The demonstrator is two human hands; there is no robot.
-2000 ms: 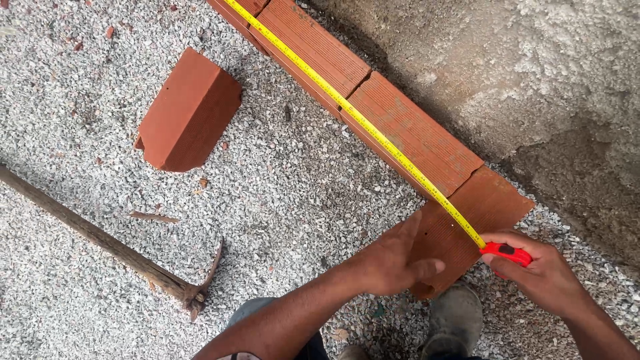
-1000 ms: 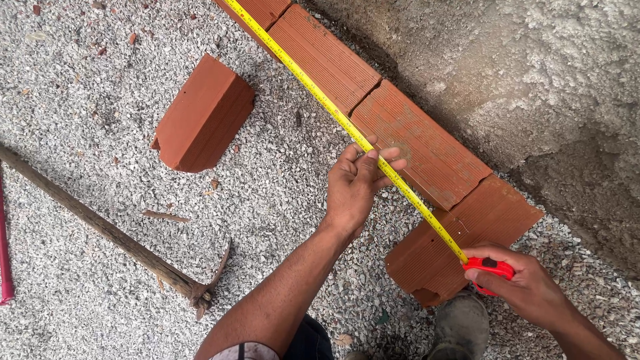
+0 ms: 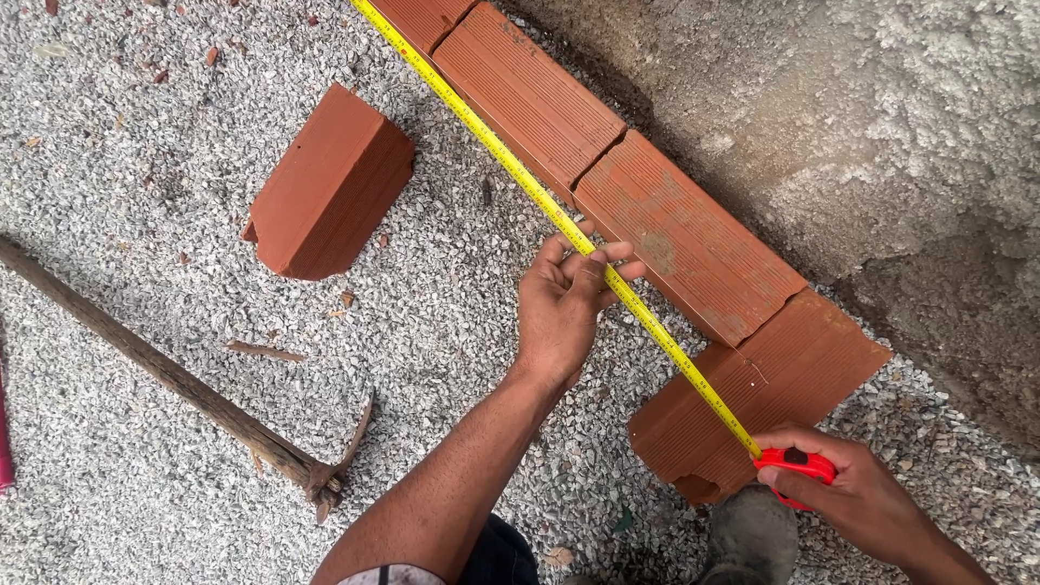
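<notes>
My right hand (image 3: 845, 487) grips the red case of a tape measure (image 3: 796, 467) at the lower right. The yellow tape blade (image 3: 487, 134) runs from it toward the upper left, along the near side of a row of ribbed clay blocks (image 3: 691, 236). My left hand (image 3: 569, 296) pinches the blade between thumb and fingers beside that row, fingertips close to a block's edge. Beneath the case end of the blade lies a clay block (image 3: 764, 390) set crosswise at the end of the row. A thin string (image 3: 756, 370) crosses its top.
A loose clay block (image 3: 325, 187) lies on the gravel at the upper left. A pickaxe-like tool with a wooden handle (image 3: 162, 366) rests at the lower left. A rough wall or concrete surface (image 3: 812, 106) borders the row. My boot (image 3: 747, 536) is beside the crosswise block.
My left hand has moved from the crosswise block up along the row and taken hold of the tape blade. My right hand still holds the case, now over the crosswise block's near part.
</notes>
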